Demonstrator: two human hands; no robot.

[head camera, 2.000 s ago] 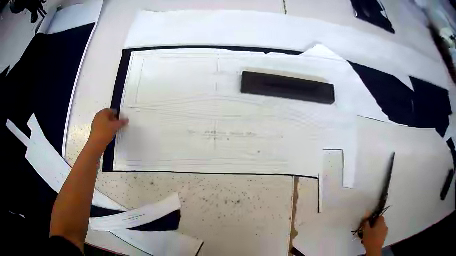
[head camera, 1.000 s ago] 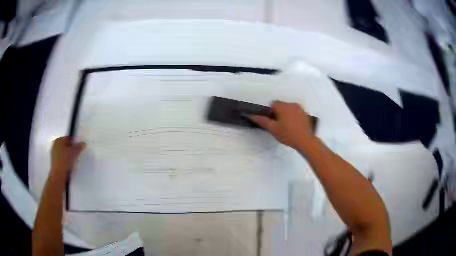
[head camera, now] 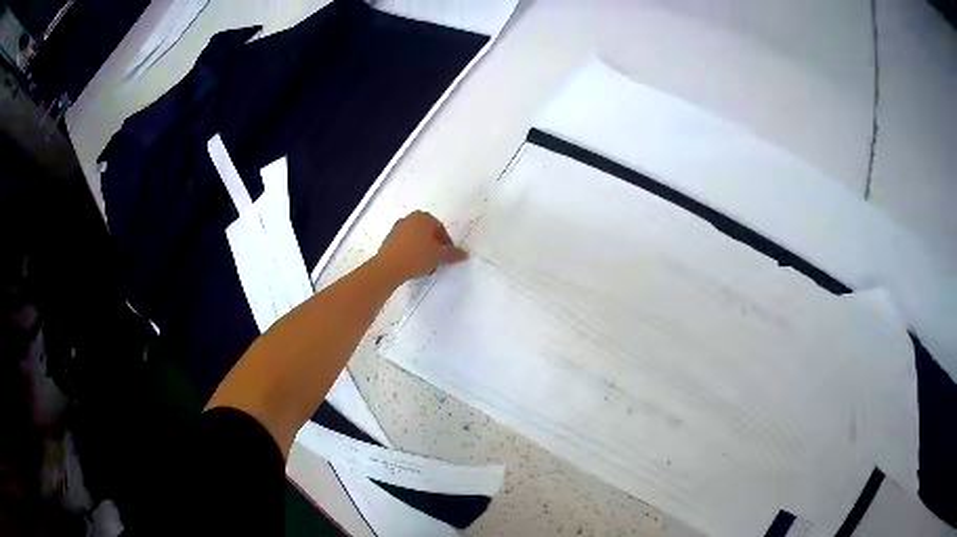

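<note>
The white paper pattern (head camera: 630, 346) with thin printed lines lies on the cutting table. Navy fabric (head camera: 672, 194) shows as a dark strip along its upper edge; no navy border shows at its left edge. My left hand (head camera: 420, 250) is at the pattern's left edge, with the edge pinched between thumb and fingers. Whether fabric is in the pinch too is hidden. My right hand is out of the picture. No weight and no shears show.
A large dark navy cloth (head camera: 346, 115) lies at the left. White paper offcuts (head camera: 271, 257) lie on it. More curved strips and a navy scrap (head camera: 436, 501) lie near the table's front edge. Part of a navy piece (head camera: 939, 441) shows at the right edge.
The view has swung left. My right hand, which was on the large black weight, has left the picture along with the weight. The navy border at the pattern's left edge no longer shows.
</note>
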